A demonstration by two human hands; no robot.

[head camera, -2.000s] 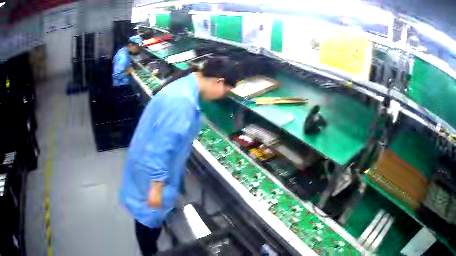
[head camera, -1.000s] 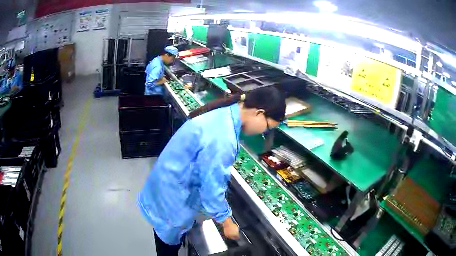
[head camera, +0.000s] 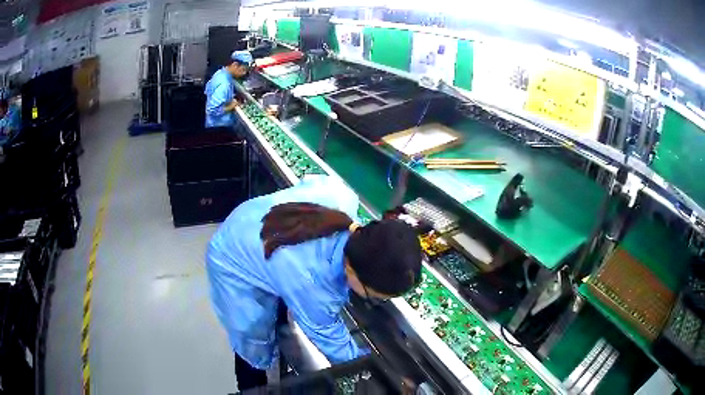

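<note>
Neither of my hands is in the picture. Nearest in front of me is the assembly conveyor (head camera: 441,333), a long pale-edged rail. It carries a row of green printed circuit boards (head camera: 471,345) with small pale and dark parts. A person in a blue coat (head camera: 290,266) bends low beside the conveyor. Their head is down and one arm reaches into a dark bin (head camera: 340,378) at the bottom edge. That person's hand is hidden.
A green shelf (head camera: 549,224) above the conveyor holds a black curved object (head camera: 512,198) and a black compartment tray (head camera: 371,104). A brown slotted board (head camera: 630,292) lies right. Black bins (head camera: 205,177) stand on the floor. A second person (head camera: 223,92) works farther back.
The person in the blue coat has bent down much lower, from upright two seconds ago, and their arm now reaches deeper into the bin. The view has shifted slightly and is sharper than at first.
</note>
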